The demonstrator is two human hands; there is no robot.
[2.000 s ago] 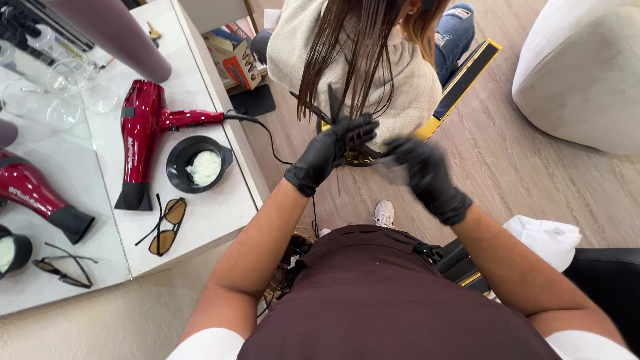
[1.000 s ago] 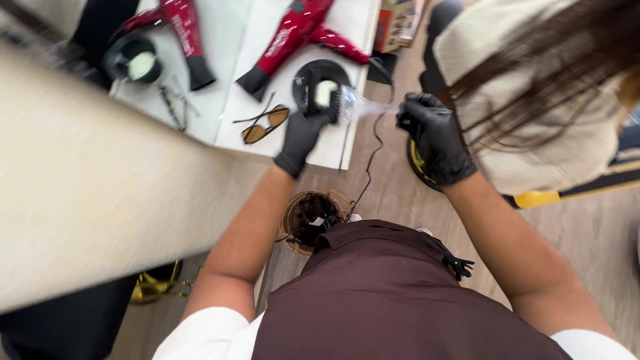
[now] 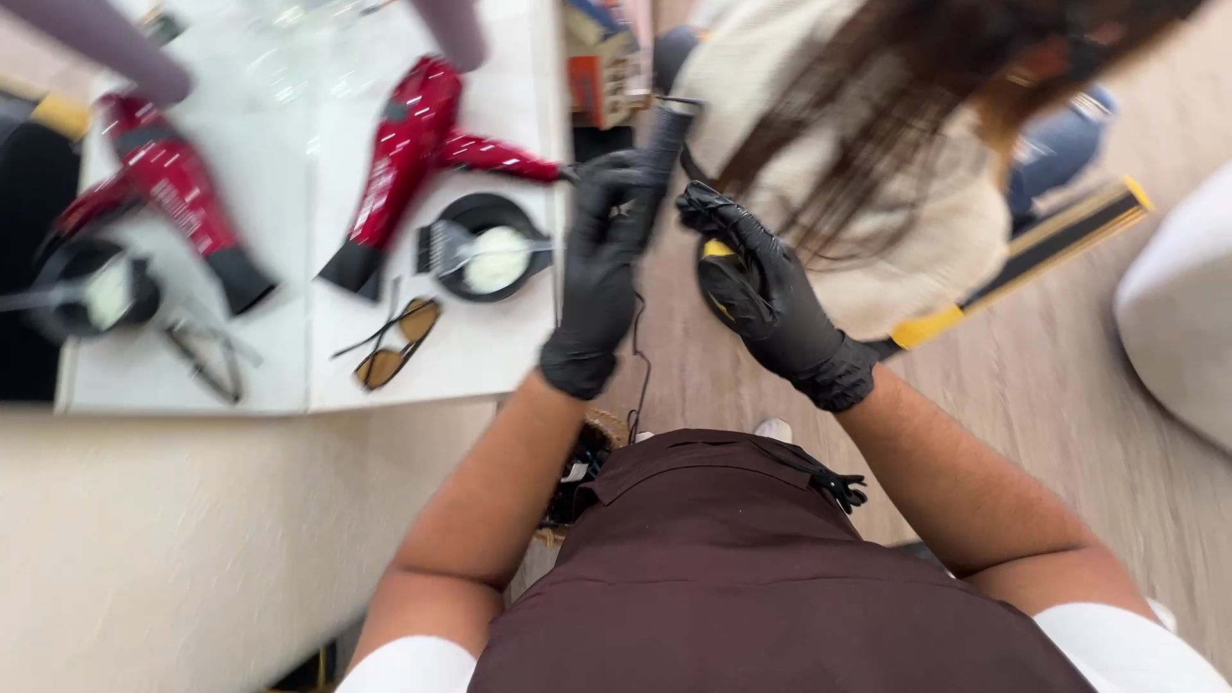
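Note:
My left hand (image 3: 602,260), in a black glove, is raised between the counter and the seated person. A blurred dark object (image 3: 669,140) rises at its fingers; its kind and whether it is gripped are unclear. My right hand (image 3: 770,289), also gloved, is half-curled beside the person's back, thumb apart, with nothing plainly held. Near its fingertips is a thin dark shape that I cannot identify. Long dark hair (image 3: 866,125) hangs over the person's light cape (image 3: 895,279). On the counter, a tint brush (image 3: 448,248) lies across a black bowl (image 3: 481,207) with pale cream.
The white counter (image 3: 510,361) also bears a red hair dryer (image 3: 409,154), sunglasses (image 3: 399,342) and a mirror's reflections of these. A cord runs down over the wooden floor. A basket (image 3: 606,423) stands below, and a white rounded seat (image 3: 1184,308) is at the right.
A second ago my left hand was at the bowl by the brush; now the brush lies across the bowl and both hands are raised beside the person. The view has swung back toward the person.

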